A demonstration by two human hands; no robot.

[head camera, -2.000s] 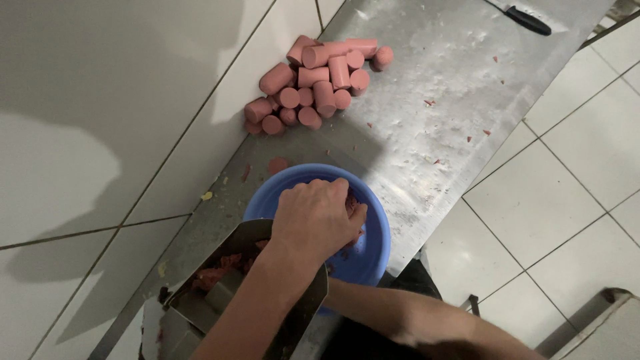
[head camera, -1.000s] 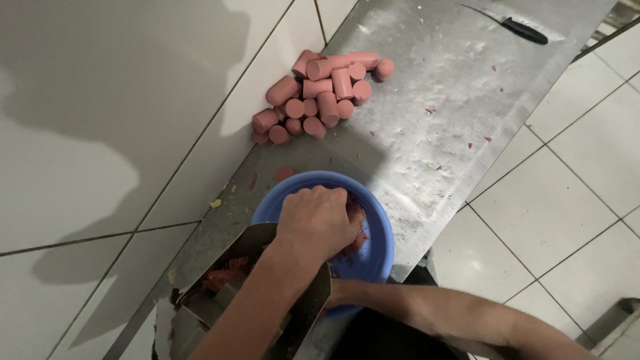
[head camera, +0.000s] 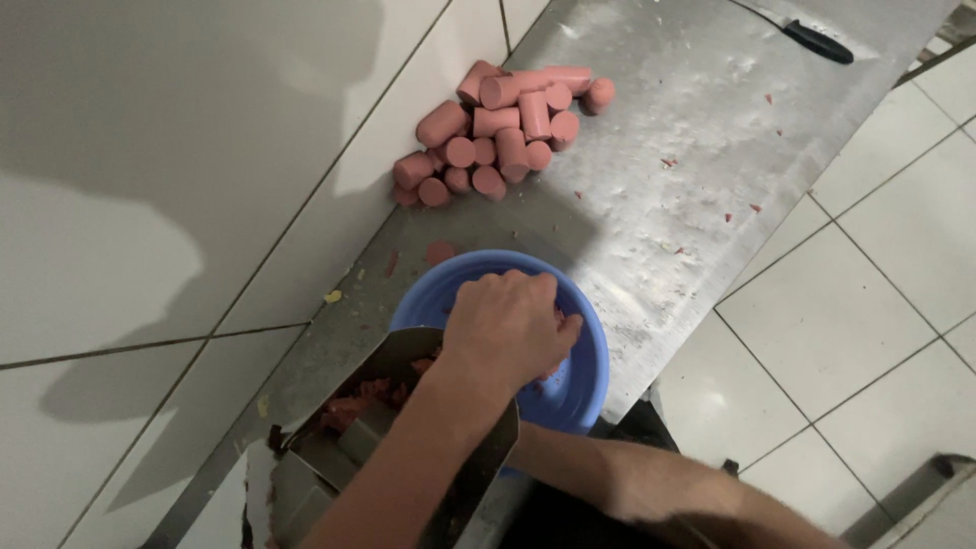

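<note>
My left hand (head camera: 507, 328) is back up over a round blue plastic bowl (head camera: 598, 370). Its fingers curl down, with reddish shredded bits (head camera: 560, 314) beside them; whether it grips any is hidden. The forearm crosses an open metal housing (head camera: 488, 457), which holds torn reddish pieces (head camera: 354, 404) and abuts the bowl's lower left. My right forearm (head camera: 640, 473) comes in from the lower right and passes behind the housing, where the right hand is out of sight. Above the bowl lies a pile of cut pink sausage pieces (head camera: 496, 122), resting on the metal counter (head camera: 686, 99).
A black-handled knife (head camera: 820, 42) lies at the counter's far right. Small red scraps (head camera: 669, 162) dot the metal, and a flat pink slice (head camera: 440, 252) sits just above the bowl. A tiled wall (head camera: 259, 152) borders the left side; floor tiles (head camera: 831, 320) show at right.
</note>
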